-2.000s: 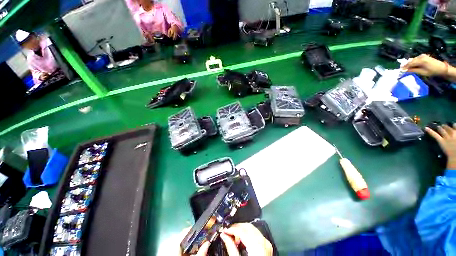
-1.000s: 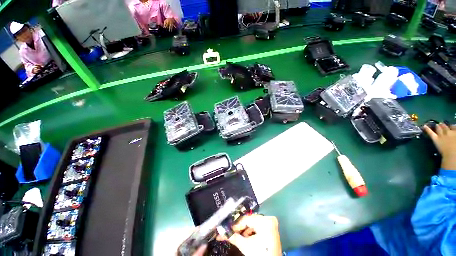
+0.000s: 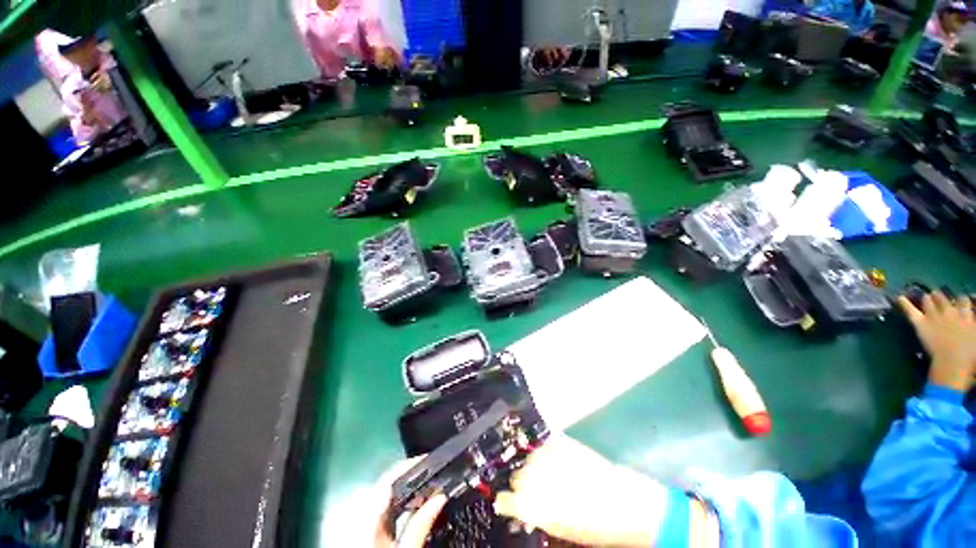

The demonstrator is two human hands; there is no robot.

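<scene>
An open black camera housing (image 3: 433, 421) lies on the green bench in front of me, with its small pale-rimmed lid (image 3: 446, 362) open at the far end. My left hand (image 3: 412, 519) holds a circuit board assembly (image 3: 455, 452) tilted over the housing, its dark edge up. My right hand (image 3: 546, 492) reaches in from the right, its fingertips at the board's right side near small red and dark parts. Whether the fingertips pinch a wire is too blurred to tell.
A black tray (image 3: 241, 428) with a column of boards stands left. A white sheet (image 3: 615, 348) and a screwdriver (image 3: 738, 391) lie right. Several camera units (image 3: 500, 260) stand behind. Blue bins (image 3: 91, 340) are at both sides. Another person's hand (image 3: 944, 332) is at far right.
The board assembly was turned and blurred a second ago; now it is steadier, dark edge up. My right hand and forearm reach in farther from the right, now showing a blue sleeve.
</scene>
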